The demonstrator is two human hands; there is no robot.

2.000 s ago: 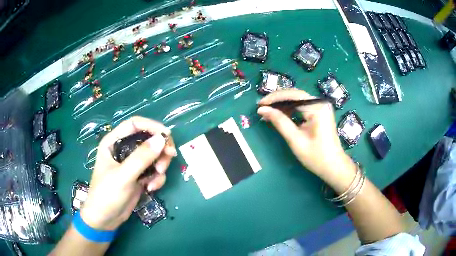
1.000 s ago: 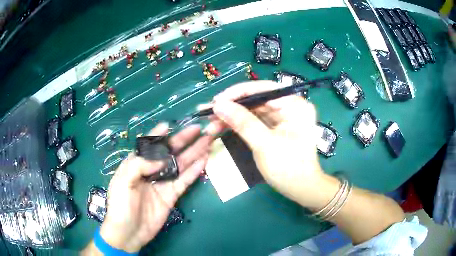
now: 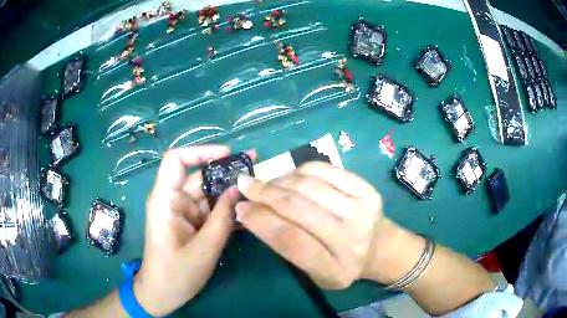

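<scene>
My left hand (image 3: 180,230) holds a black watch housing (image 3: 225,172) between thumb and fingers, its inner side facing up. My right hand (image 3: 317,223) has its fingertips against the housing's right edge. Slim black tweezers (image 3: 314,292) stick out below my right hand, pointing down; their upper part is hidden by the hand. A cream-white adhesive sheet (image 3: 273,166) with a black band lies behind my hands, partly covered by the right one.
A clear blister tray (image 3: 205,105) with red-gold parts lies beyond my hands. Watch housings lie right (image 3: 416,172) and left (image 3: 104,225). Stacked trays (image 3: 22,186) stand at far left. A long strip (image 3: 497,62), dark units in rows (image 3: 531,68) and a person's sleeve (image 3: 547,254) are at right.
The housing in my left hand has turned from its plain dark face to its inner side. My right fingertips have moved onto it. The tweezers now point down instead of across the tray.
</scene>
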